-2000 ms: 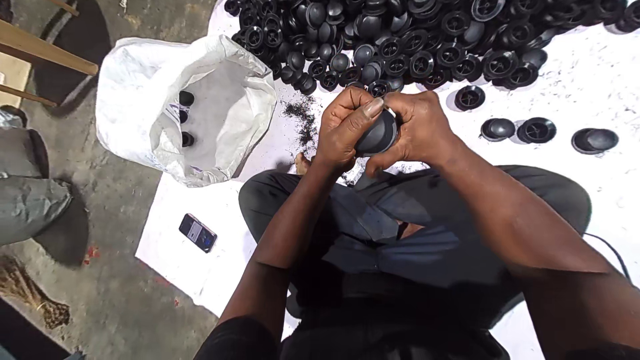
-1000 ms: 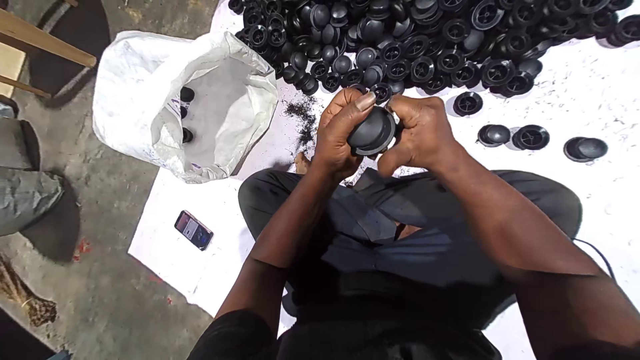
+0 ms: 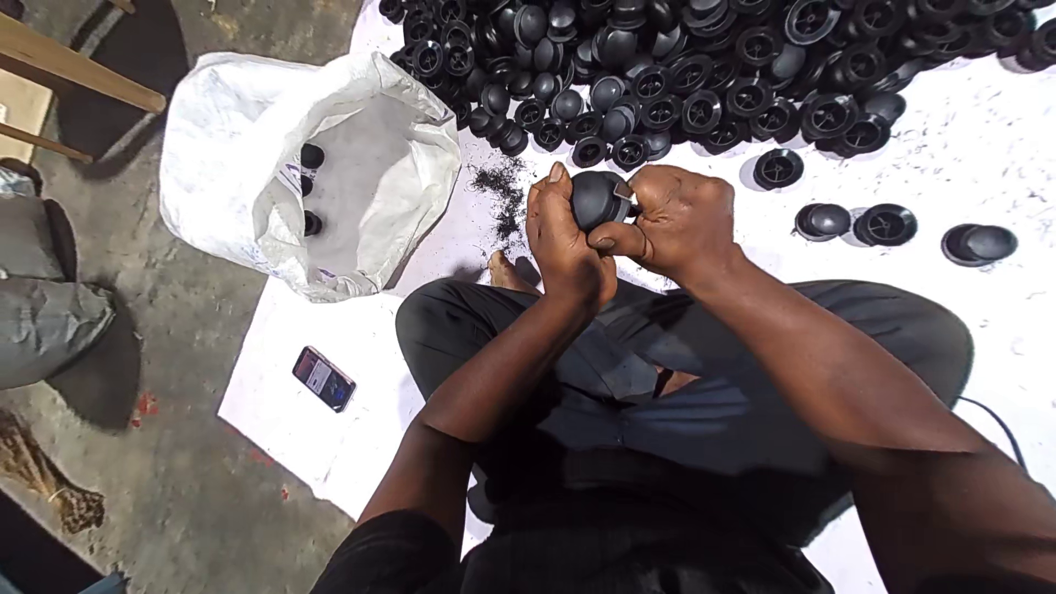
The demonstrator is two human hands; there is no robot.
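Observation:
A round black plastic part (image 3: 593, 200) with a domed face is gripped by my left hand (image 3: 563, 239), its fingers around the left side. My right hand (image 3: 681, 219) closes on a small metal blade (image 3: 624, 195), whose flat end touches the part's right rim; its thumb presses the part's lower edge. Most of the blade is hidden in the fist. Beyond both hands lies a big heap of similar black plastic parts (image 3: 701, 111), some dome up, others showing a spoked underside. Several single parts (image 3: 885, 225) lie to the right on the white sheet.
An open white woven sack (image 3: 223, 165) at the left holds a few black parts. A phone (image 3: 324, 379) lies on the white sheet (image 3: 280, 437) near my left knee. Black shavings (image 3: 501, 194) are scattered beside the heap. Wooden legs (image 3: 82, 66) and grey bags (image 3: 49, 322) stand farther left.
The black part has turned in my hands, and its rim now faces my right hand. The metal blade at the rim shows more plainly than before. My left thumb has lifted off the dome.

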